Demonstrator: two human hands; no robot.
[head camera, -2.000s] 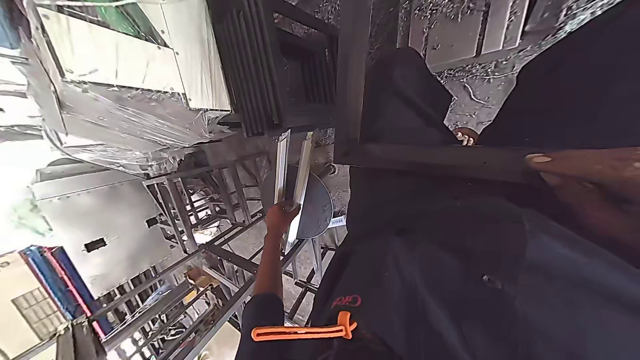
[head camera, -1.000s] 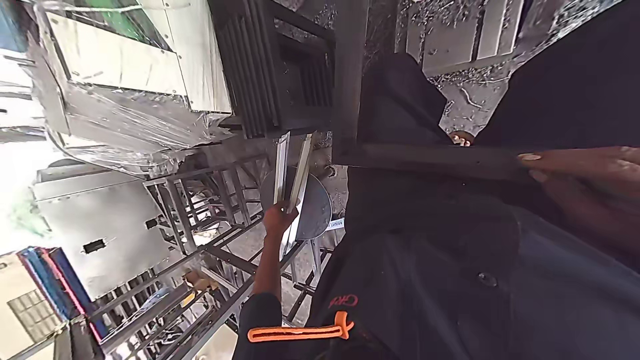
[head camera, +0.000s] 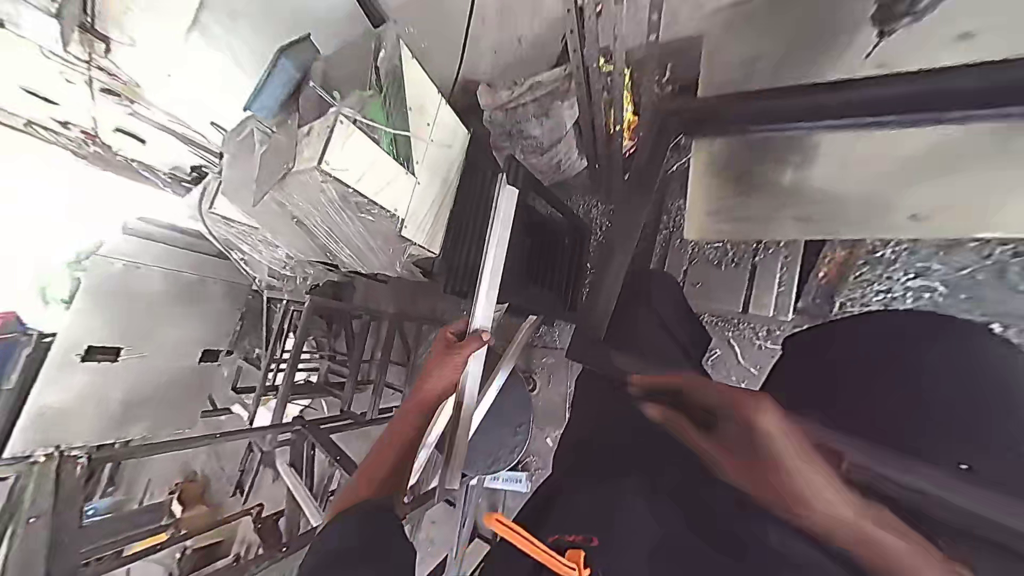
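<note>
My left hand (head camera: 452, 360), left of centre, grips a long pale metal strip (head camera: 490, 272) that slants up across a stack of dark frames. Other pale strips (head camera: 504, 372) lie below and beside it, above a dark round disc (head camera: 500, 428). At the right, my right hand (head camera: 736, 432), blurred by motion, is around a dark metal bar (head camera: 596, 358) lying across my dark clothing. The bar's near end sticks out past my fingertips, and my hand and forearm hide part of its length.
Stacked dark frames (head camera: 548, 248) stand beyond my left hand. A plastic-wrapped pale cabinet (head camera: 372, 172) is at the upper left, above metal frameworks (head camera: 320, 352). A large dark beam (head camera: 864, 100) crosses pale panels (head camera: 848, 188) at the upper right. Metal shavings cover part of the ground.
The view has swung widely. One pale strip in my left hand now reaches further up and stands apart from another strip, where two ran side by side before. My right hand is still at the dark bar.
</note>
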